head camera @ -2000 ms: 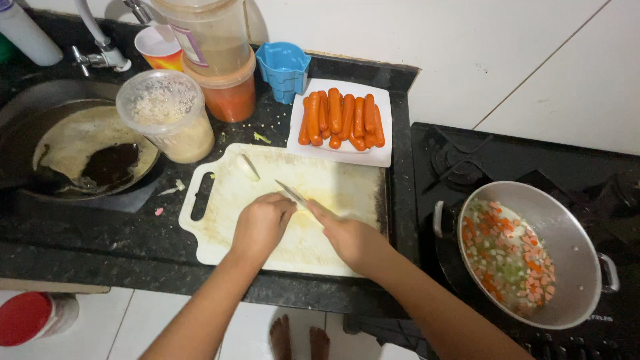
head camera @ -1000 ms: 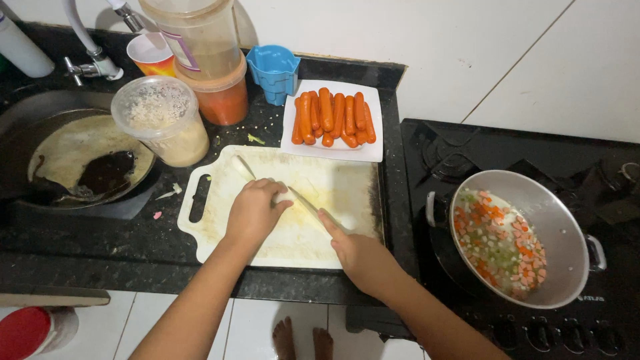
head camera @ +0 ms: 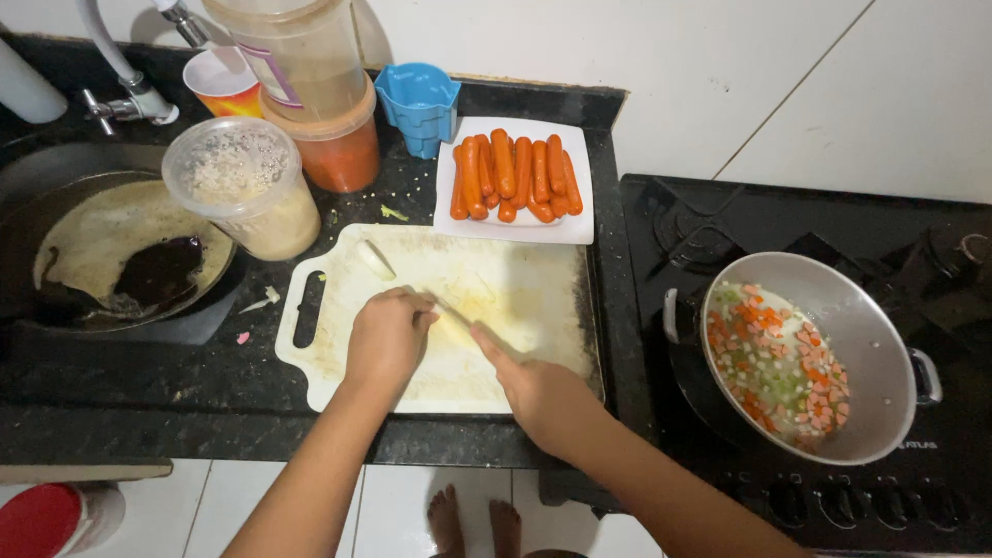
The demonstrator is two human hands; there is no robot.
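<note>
A white plastic cutting board (head camera: pixel 496 387) lies on the dark stone counter. Over its middle my right hand (head camera: pixel 546 399) grips a knife (head camera: pixel 456 310), index finger along the blade, which points up and left. My left hand (head camera: pixel 391 337) is beside the knife tip, fingers curled around a pale piece mostly hidden by them. A pale, whitish vegetable piece (head camera: pixel 376 260) lies at the board's upper left. Sausages (head camera: pixel 504 167) are heaped on a white square plate (head camera: pixel 581 232) touching the board's top edge. On the right, an aluminum pot (head camera: pixel 868 341) holds diced vegetables and chopped pink pieces.
The pot stands on a black stove (head camera: pixel 837 209). Left of the board are a lidded plastic tub (head camera: pixel 271 209), stacked containers (head camera: pixel 337 147), a blue plastic cup (head camera: pixel 421 108), a paper cup (head camera: pixel 225 85), and a wide pan of liquid (head camera: pixel 116 232) below a faucet (head camera: pixel 139 97).
My left hand was near the pale piece at the board's upper left one second ago; now it is lower, close to the knife tip. The right hand keeps its hold on the knife.
</note>
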